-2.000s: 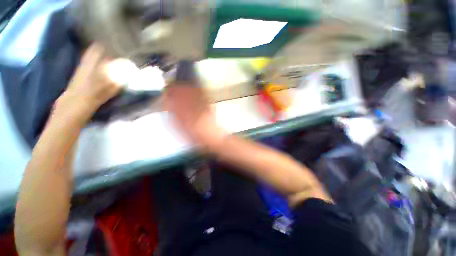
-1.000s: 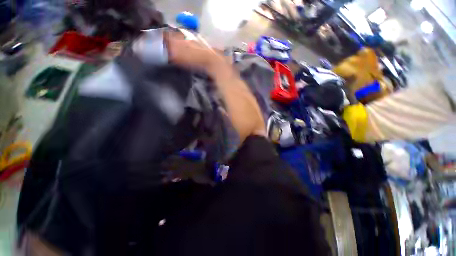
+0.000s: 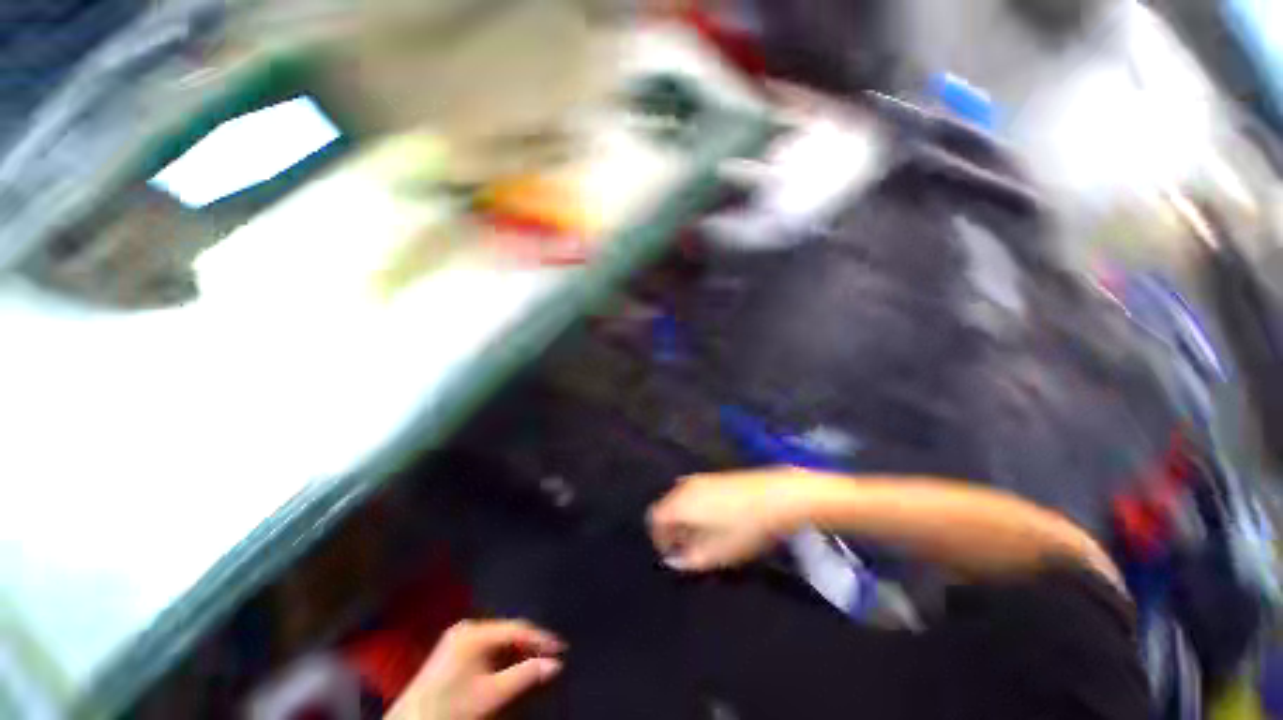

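Observation:
The picture is blurred. My left hand [image 3: 481, 670] is at the bottom edge, partly cut off, with thumb and fingers apart and nothing visible between them. My right hand [image 3: 720, 518] is curled in front of my dark clothing, below the table edge; whether it grips anything is too blurred to tell. A large heap of dark grey fabric [image 3: 872, 317] lies right of the table, beyond my right forearm. A white piece [image 3: 809, 176] lies at its upper left end. Neither hand touches the heap's top.
The white table [image 3: 211, 408] with its green edge runs diagonally at left. The sewing machine [image 3: 464, 63] stands at its back, blurred. Red and orange scissors [image 3: 535, 218] lie beside it. A red basket [image 3: 408, 633] is below the table, and blue plastic [image 3: 774, 439] shows above my right forearm.
The view has swung back toward the table. My right hand has left the grey heap and come close to my body. My left hand now shows at the bottom.

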